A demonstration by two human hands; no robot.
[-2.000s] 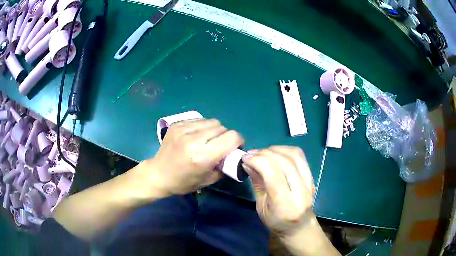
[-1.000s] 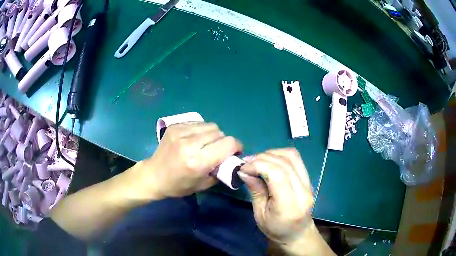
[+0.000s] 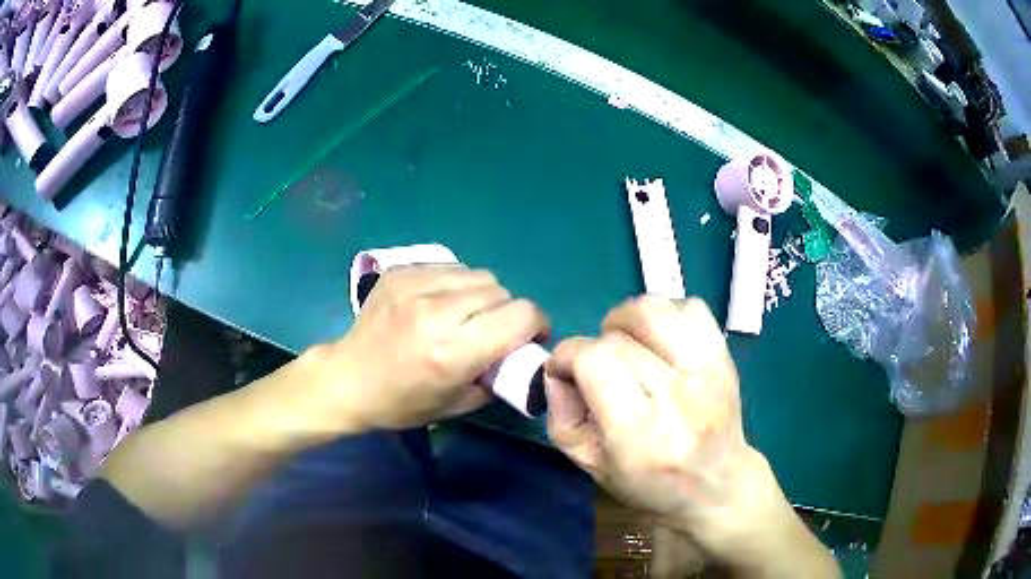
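A pale pink handheld fan body (image 3: 519,377) is in my left hand (image 3: 424,339), which is closed around its handle. The round head shows beyond my knuckles, and the handle end with a dark opening points right. My right hand (image 3: 650,396) is at that end, its thumb and fingertips pinched against the dark part. Whether the fingertips hold a small piece cannot be seen. A loose pink handle cover (image 3: 656,240) lies on the green mat behind my right hand, its near end hidden by the hand.
A pink fan with grille (image 3: 747,243) lies at right beside small pink parts (image 3: 780,276) and a clear plastic bag (image 3: 929,322). A knife (image 3: 300,80), black electric screwdriver (image 3: 187,147) and piled fan bodies (image 3: 81,68) are at left. A heap of pink pieces (image 3: 68,339) lies below.
My right hand has moved slightly up, now covering the near end of the loose cover. The handle end in my left hand has tilted a little. The whole view has shifted slightly.
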